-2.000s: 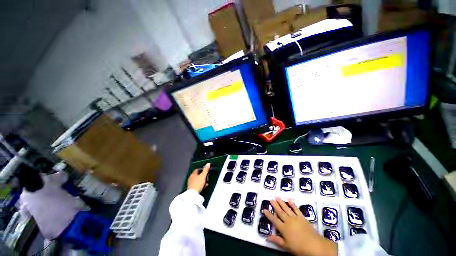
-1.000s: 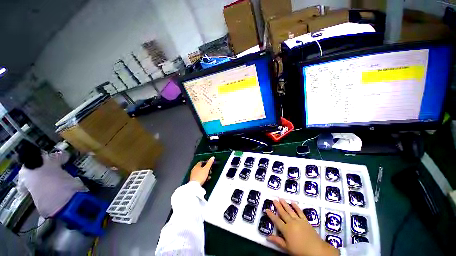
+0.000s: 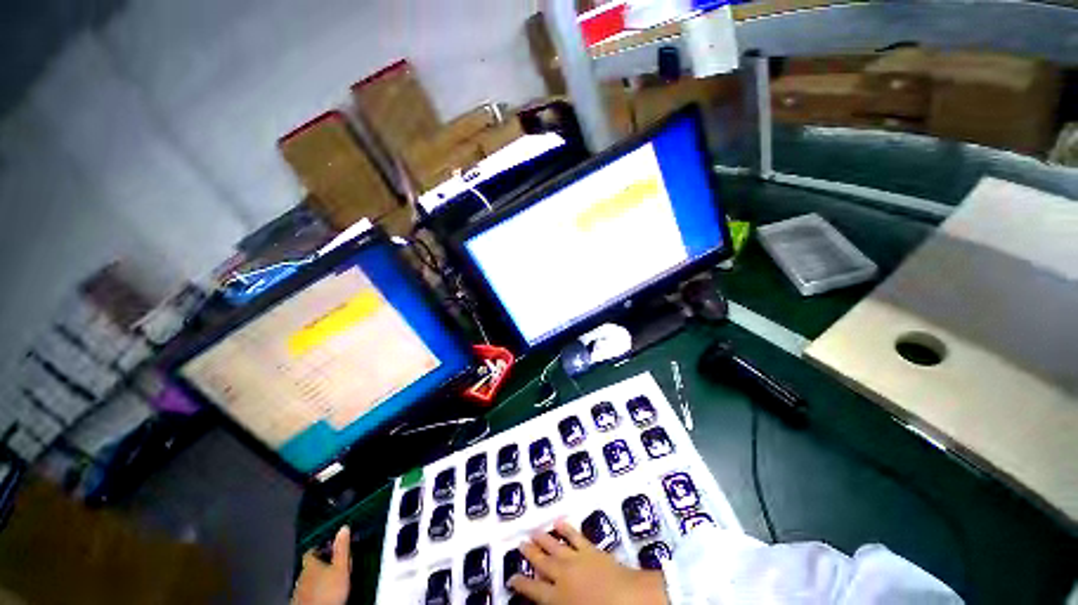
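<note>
The white foam tray [image 3: 709, 485] holds rows of glossy black rounded-square units [image 3: 545, 487], likely smartwatch bodies. A small green mark shows at its far left corner. My right hand [image 3: 588, 571] lies palm down over the front rows, fingers spread, fingertips on or just above a unit; I cannot tell if it presses one. My left hand [image 3: 323, 576] is at the bottom edge, left of the tray, partly cut off, thumb pointing up. A small dark object shows beside it, too unclear to tell if it is held.
The left monitor [image 3: 331, 355] and right monitor [image 3: 579, 242] stand behind the tray, with a red holder [image 3: 488, 372] between them. A white-grey mouse [image 3: 598, 349], silvery stick [image 3: 682, 395], black scanner [image 3: 753, 381], clear box [image 3: 816, 253] and pale board with a hole [image 3: 981, 319] are farther right.
The view has swung right, bringing the clear box and pale board in and taking the other person out. My hands keep about the same places beside and over the tray.
</note>
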